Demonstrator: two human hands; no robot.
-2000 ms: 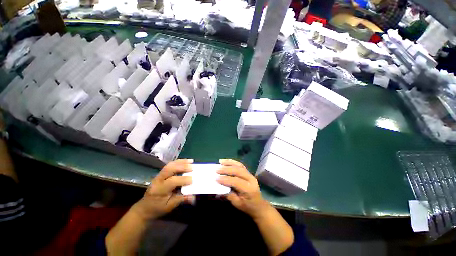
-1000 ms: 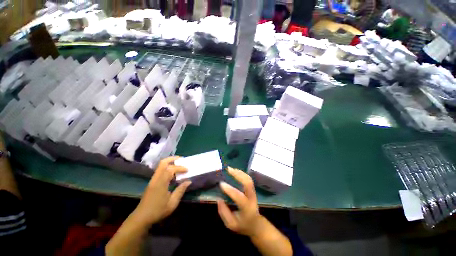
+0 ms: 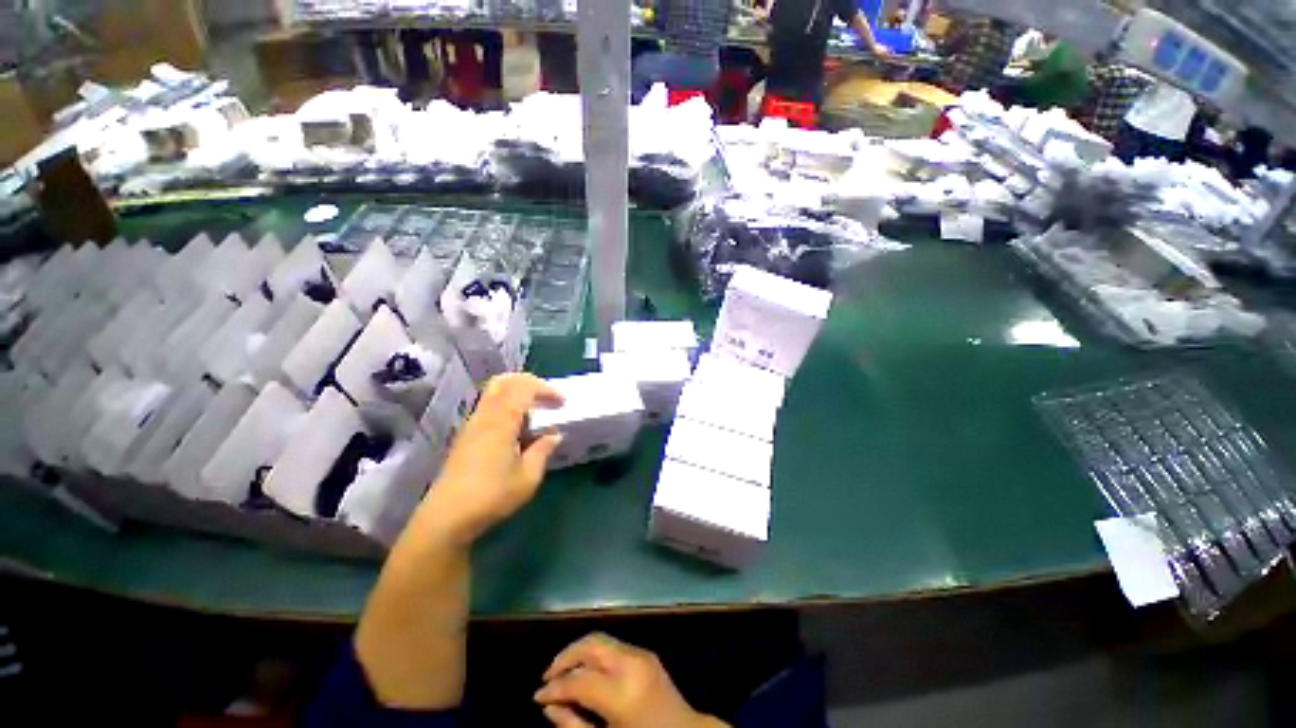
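My left hand is shut on a closed white box, holding its left end over the green bench, in front of other closed boxes. A small dark part lies beside the held box. My right hand is below the bench's near edge, fingers loosely curled, with nothing visible in it. A row of closed white boxes stands to the right of the held box, a tilted box at its far end. Open boxes with lids up and black cables showing fill the left side.
A grey post rises behind the closed boxes. A crumpled plastic bag lies right of it. Clear trays lie behind the open boxes and at far right, with a white slip. White goods line the back.
My left hand has carried the closed box forward to the other closed boxes. My right hand has let go of it and drawn back below the bench edge. The camera view has shifted.
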